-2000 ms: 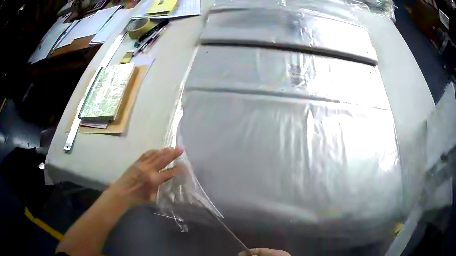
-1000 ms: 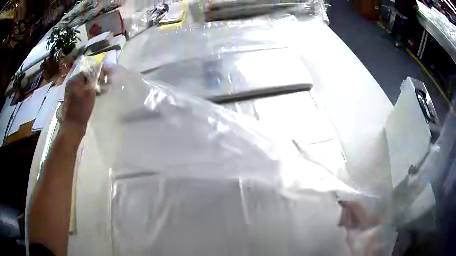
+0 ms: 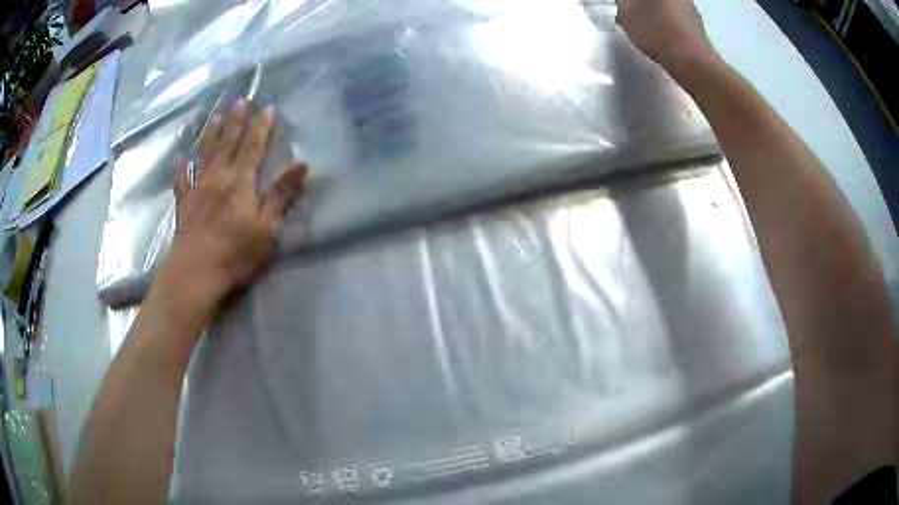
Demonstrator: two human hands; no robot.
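Observation:
Large clear, shiny plastic bags lie in layers across the table, with a thick folded edge running across the view. The upper stack of bags [image 3: 493, 118] is wrinkled and glossy, with a blurred bluish patch. A lower layer of bags [image 3: 513, 316] shows small white printed symbols near the bottom. My left hand [image 3: 232, 202] lies flat on the upper stack near its left side, fingers spread, holding nothing. My right hand [image 3: 665, 30] is at the stack's far right, partly cut off by the top edge; whether its fingers grip the plastic cannot be told.
White papers with a yellow pad [image 3: 61, 138] lie at the left. A yellowish tape ring [image 3: 17, 264] and dark pens [image 3: 37, 281] are below them. A green-white block [image 3: 30, 459] is at the lower left. Blue-grey floor [image 3: 838, 79] shows at the upper right.
The loose bag raised between both hands now lies on the upper stack. My left hand has come down flat on it. My right hand has moved far forward. The view has shifted closer.

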